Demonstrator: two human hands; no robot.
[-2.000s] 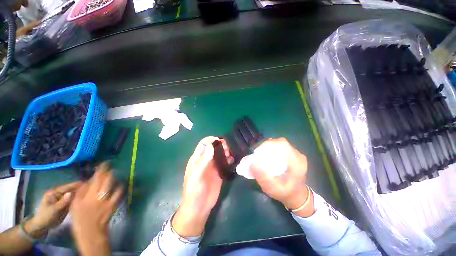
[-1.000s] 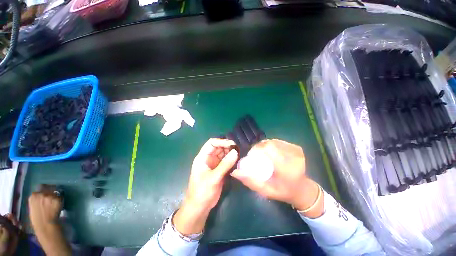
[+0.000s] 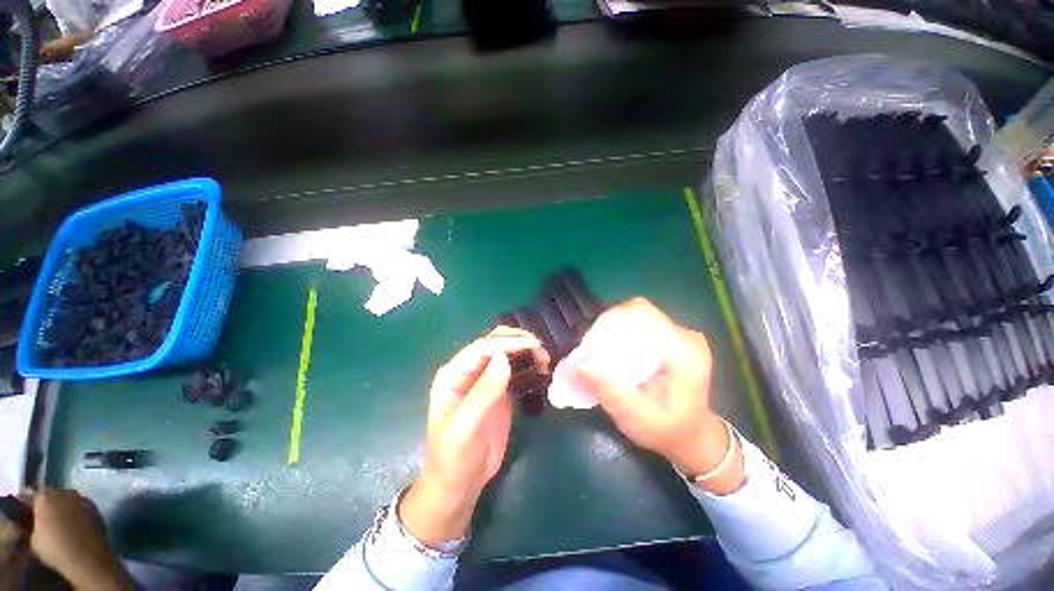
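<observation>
My left hand (image 3: pixel 468 421) holds a small black housing (image 3: pixel 528 367) between thumb and fingers, in front of me. My right hand (image 3: pixel 661 387) is closed around the white glue bottle (image 3: pixel 574 382), its end close to the right side of that housing. The bottle's tip cannot be made out. Several black housings (image 3: pixel 563 303) lie side by side on the green bench just behind my hands, and my fingers partly cover their near ends.
Blue basket (image 3: pixel 217 281) of black parts at left, small black end pieces (image 3: pixel 216 388) before it. White tissue (image 3: pixel 399 277) behind my left hand. Plastic-lined finished-parts tray (image 3: pixel 751 248) at right. Another person's hand (image 3: pixel 72 537) at lower left. Pink basket (image 3: pixel 231 25) across the line.
My left hand has turned the held housing, and my right hand with the bottle stays beside it. The other person's hands have moved away to the lower left, and a black piece now shows there.
</observation>
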